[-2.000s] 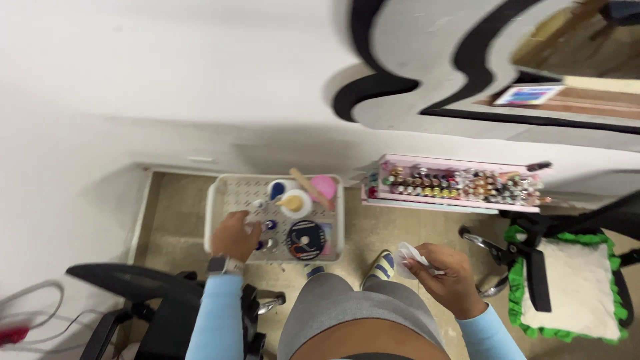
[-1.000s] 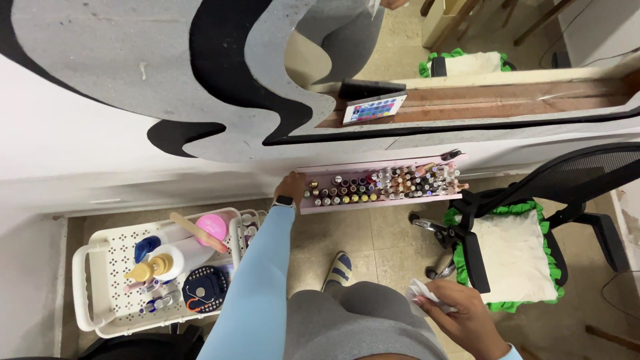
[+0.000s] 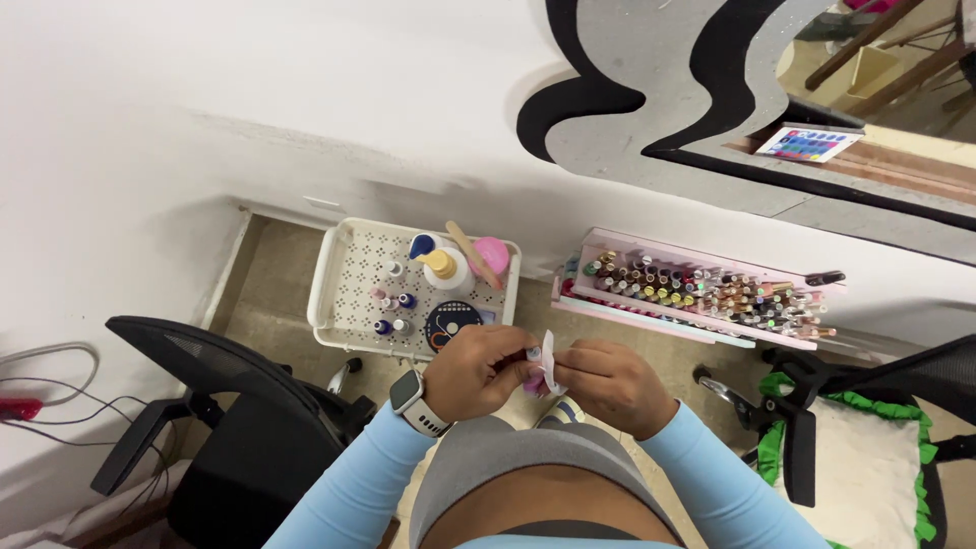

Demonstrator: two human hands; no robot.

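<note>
My left hand (image 3: 482, 374), with a watch on its wrist, grips a small bottle (image 3: 535, 367) with a pale cap and a pink-purple lower part, partly hidden by the fingers. Against the bottle's right side, my right hand (image 3: 610, 381) pinches a white wipe or tissue (image 3: 549, 363). Beyond my left hand is a white perforated cart tray (image 3: 354, 267). It bears several small bottles, a pump bottle with a yellow top (image 3: 441, 264), a pink round container (image 3: 490, 255), a wooden stick (image 3: 474, 254) and a dark round decorated item (image 3: 453, 320).
A pink rack (image 3: 602, 240) packed with nail polish bottles stands along the wall, right of the cart. Black office chairs flank me, one at left (image 3: 252, 457), one at right with a green-frilled cushion (image 3: 862, 457). A wavy-framed mirror (image 3: 656, 145) is at upper right. Cables (image 3: 84, 400) lie far left.
My left hand has come back from the polish rack and now holds a small bottle in front of me. My right hand has brought the white wipe over to it.
</note>
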